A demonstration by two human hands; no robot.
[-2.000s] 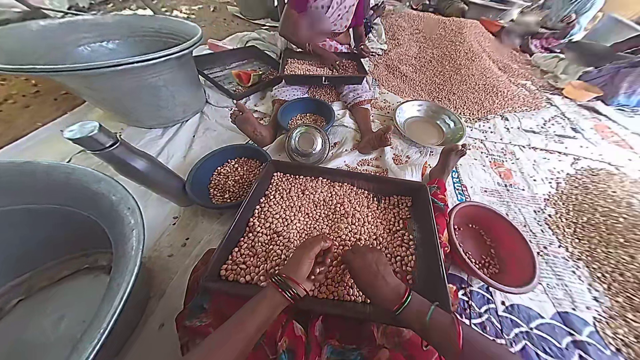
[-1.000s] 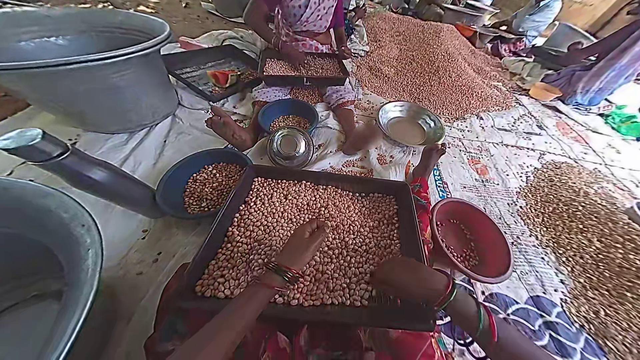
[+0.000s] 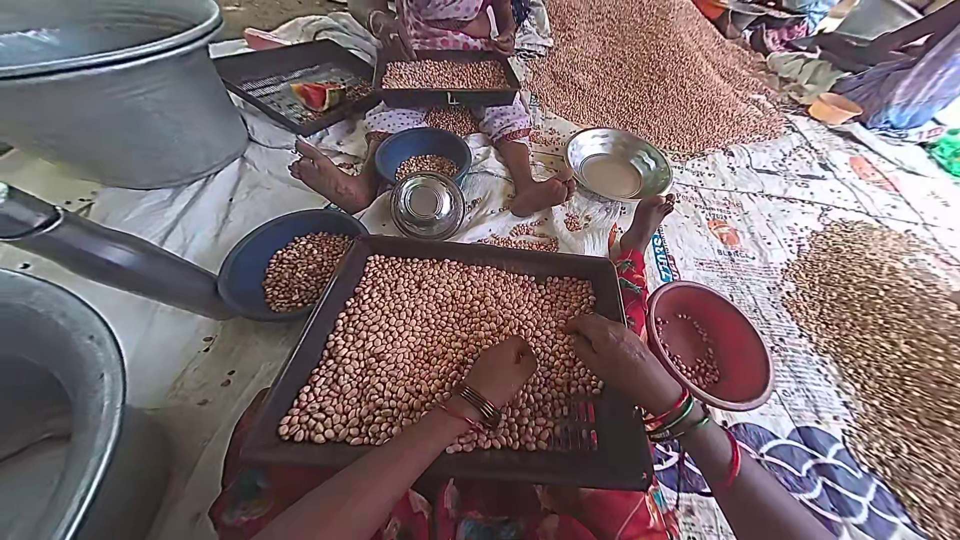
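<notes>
A black slotted tray lies across my lap, spread with pale brown nuts or seeds. My left hand, with bangles at the wrist, rests low among them near the tray's middle, its fingers curled down and mostly hidden. Over the tray's right side is my right hand, fingertips bent toward the nuts; whether it pinches any cannot be seen. Some slots of the tray floor show below it. A blue bowl with nuts touches the tray's upper left, and a red bowl holding some nuts stands to the right.
Large metal tubs stand at the left beside a dark cylinder. Ahead, a person sits with another tray, a second blue bowl and steel bowls. Heaps of nuts lie behind and at the right.
My right hand has moved up from the tray's lower right corner since a second ago. The left hand stays over the nuts, now lower toward the near edge.
</notes>
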